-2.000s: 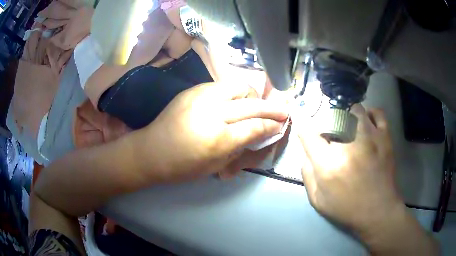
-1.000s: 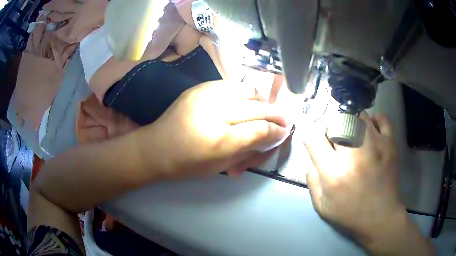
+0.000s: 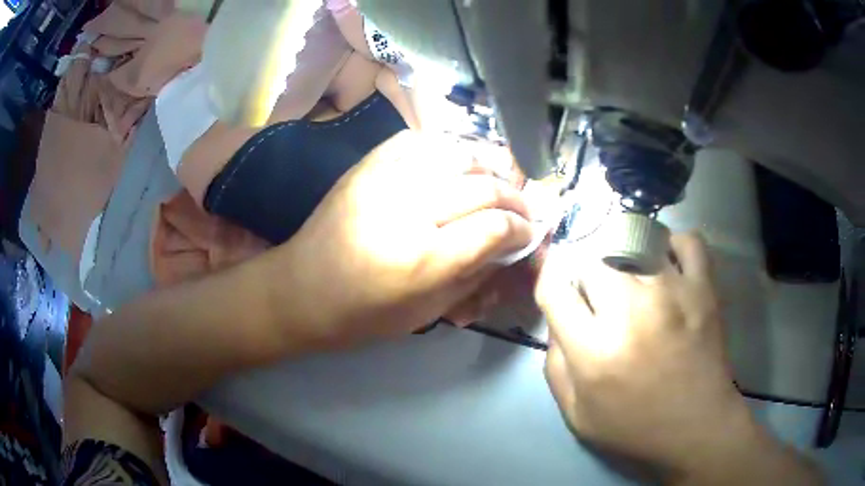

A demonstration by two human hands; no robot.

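The salmon-pink garment (image 3: 194, 242) lies bunched left of the needle, with its navy panel (image 3: 294, 176) and pale stitch line showing. A white tag with black print (image 3: 382, 43) lies above it. My left hand (image 3: 398, 237) pinches a small white and pink garment edge (image 3: 524, 249) between thumb and fingers, just left of the needle area. My right hand (image 3: 635, 351) is bare, below the pale ribbed knob (image 3: 634, 242), its fingertips close to that edge; glare hides whether they touch cloth. The needle area is overexposed.
The grey sewing machine head (image 3: 626, 57) hangs over both hands. A white lamp (image 3: 261, 62) is at upper left. More pink pieces (image 3: 71, 180) lie far left on the pale table (image 3: 379, 408). A flat black rectangle (image 3: 799, 223) and a thin dark tool (image 3: 837, 370) lie right.
My right hand has moved left, closer to my left fingertips. My left hand keeps its pinch and has shifted slightly left since one second ago. The garment lies much the same.
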